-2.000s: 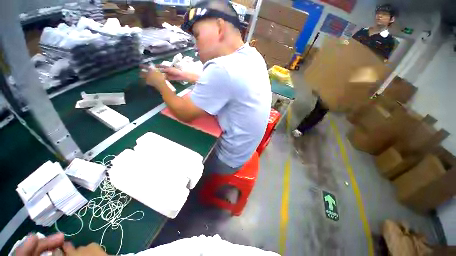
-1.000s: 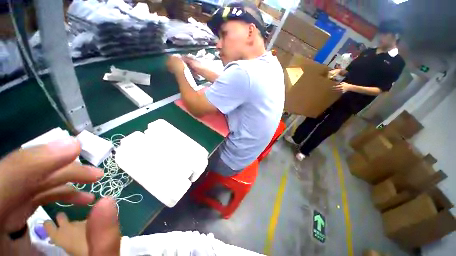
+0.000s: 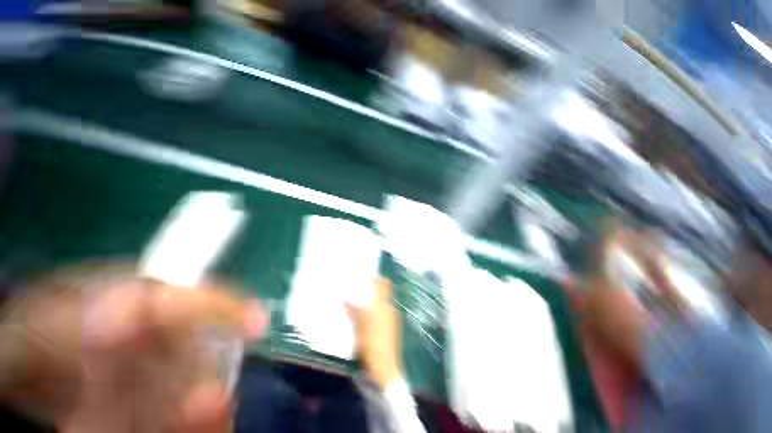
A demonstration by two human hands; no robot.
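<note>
The view is strongly blurred. My left hand [image 3: 127, 347] is large at the lower left, with its fingers just below a white carton [image 3: 195, 237]; whether it grips the carton is not clear. My right hand [image 3: 378, 330], with a white sleeve below it, has its fingers at the right edge of a stack of white blanks [image 3: 326, 271]. Whether those fingers close on a blank cannot be told. A smaller white stack [image 3: 419, 228] lies behind and to the right, near the metal post.
Large white blanks [image 3: 508, 347] lie right of my right hand, with tangled thin cords [image 3: 419, 304] between. A metal post [image 3: 508, 152] rises behind. Pale rails [image 3: 228, 173] cross the green line surface [image 3: 68, 203]. A neighbour's arm [image 3: 618, 321] is at the right.
The view has swung left, so the neighbour and the blanks now sit further right. My left hand stays large at lower left; my right hand now shows at the white stack.
</note>
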